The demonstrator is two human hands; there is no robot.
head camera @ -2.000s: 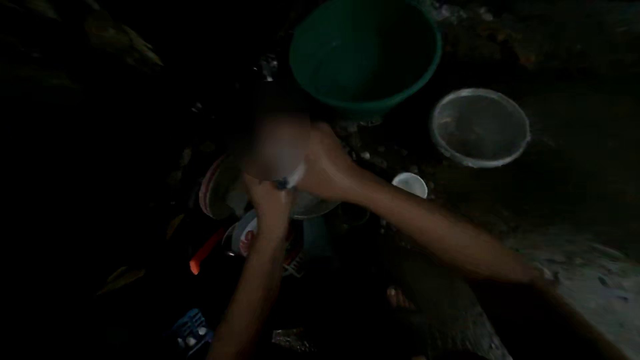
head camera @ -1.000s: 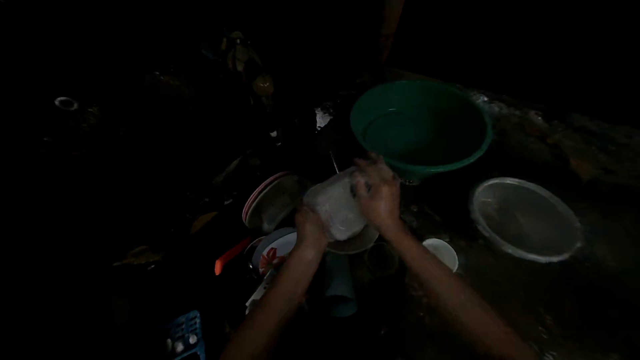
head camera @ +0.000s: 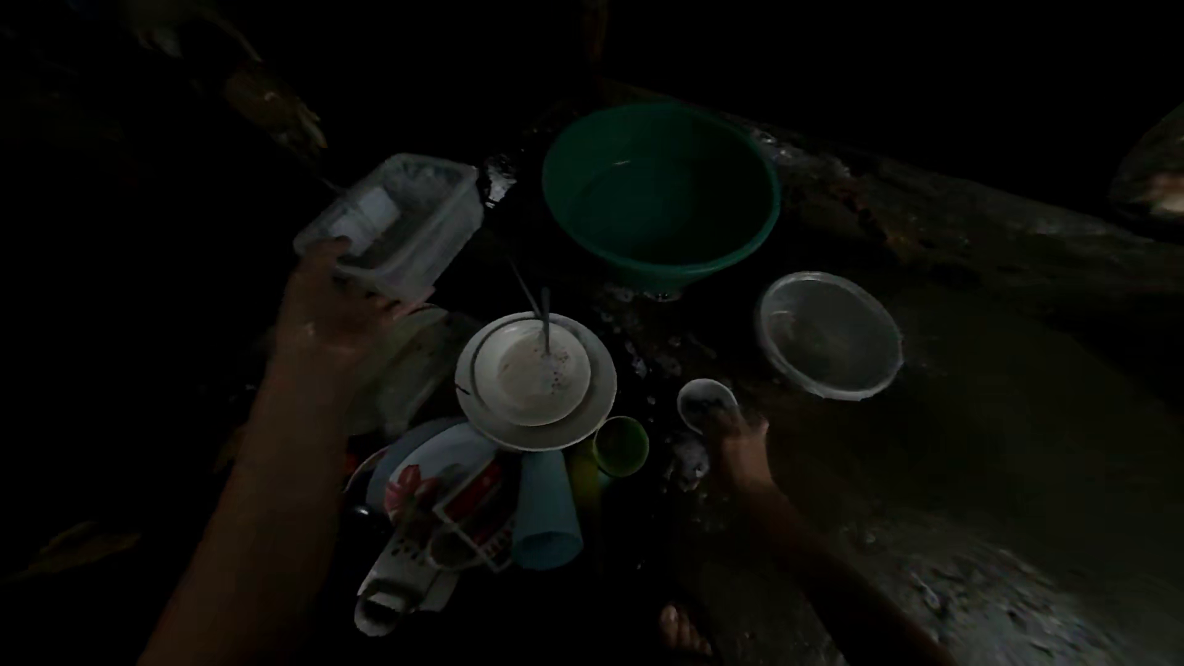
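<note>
My left hand (head camera: 333, 310) grips the near edge of a clear rectangular plastic container (head camera: 430, 236), raised and tilted at the left. My right hand (head camera: 740, 444) is at a small white cup (head camera: 703, 393), its fingers at or inside the rim. Between my hands stands a stack of white bowls or plates (head camera: 592, 407) with cutlery in the top one. A green cup (head camera: 622, 447) is beside the stack, and a blue tumbler (head camera: 546, 518) lies just below it.
A large green basin (head camera: 661, 254) stands beyond the stack. To its right is a round translucent tub (head camera: 828, 342) on wet ground. A flower-patterned plate (head camera: 449, 462), a white grater (head camera: 398, 578) and a basket-like item (head camera: 481, 518) lie at the lower left. A bare foot (head camera: 683, 629) shows below.
The container, held in both hands one second ago, has moved left in my left hand alone. My right hand has let go of it and moved right to the white cup.
</note>
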